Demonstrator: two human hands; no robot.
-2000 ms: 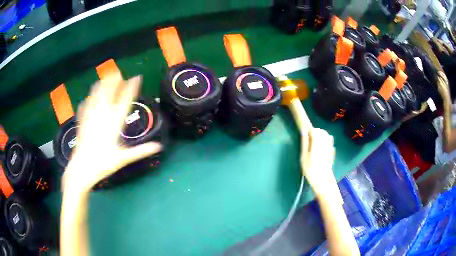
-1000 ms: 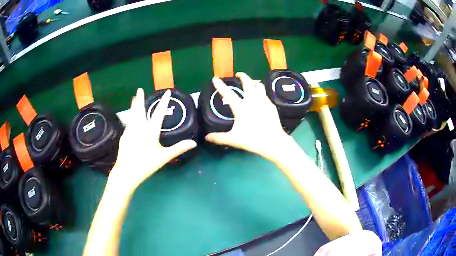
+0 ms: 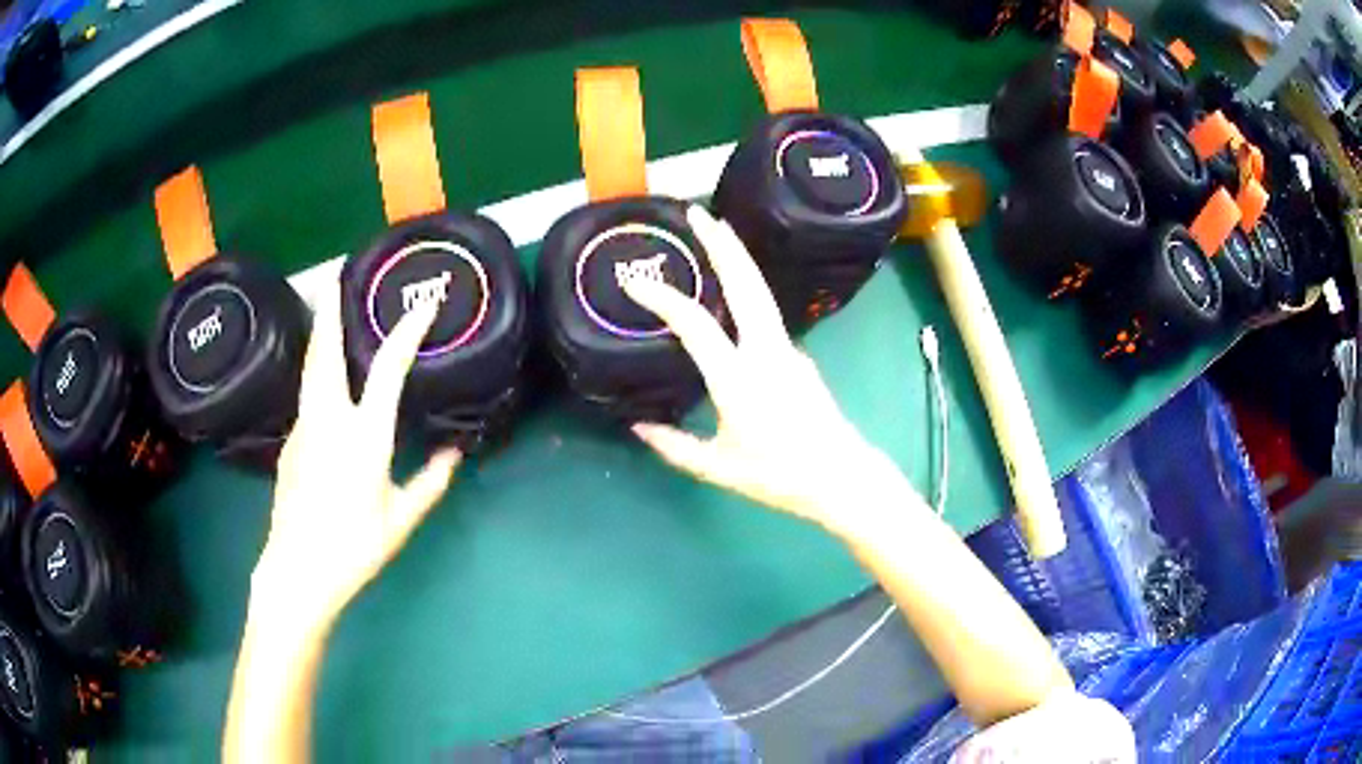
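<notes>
A black speaker with an orange strap [image 3: 486, 329] stands in front of me, its light ring glowing pinkish. My left hand [image 3: 351, 463] is spread over its left front side, with a fingertip on its top panel. A second lit speaker [image 3: 575, 336] stands just to its right. My right hand [image 3: 762, 403] is spread around its right side, one fingertip on its top near the logo and the thumb low in front. Both hands look open, fingers apart, not closed around either speaker. A third lit speaker [image 3: 814, 187] stands further right.
An amber-headed mallet [image 3: 993, 358] lies at the right, beside a white cable [image 3: 941, 403]. An unlit speaker [image 3: 224, 358] and several others stand left; a cluster [image 3: 1076, 217] stands right. A white rail [image 3: 553, 209] runs behind. Blue crates [image 3: 1180, 508] are lower right.
The view has shifted, so the speakers sit higher in it. Both hands remain over the same two speakers. Since two seconds ago my right hand has left the mallet; ring colours have changed.
</notes>
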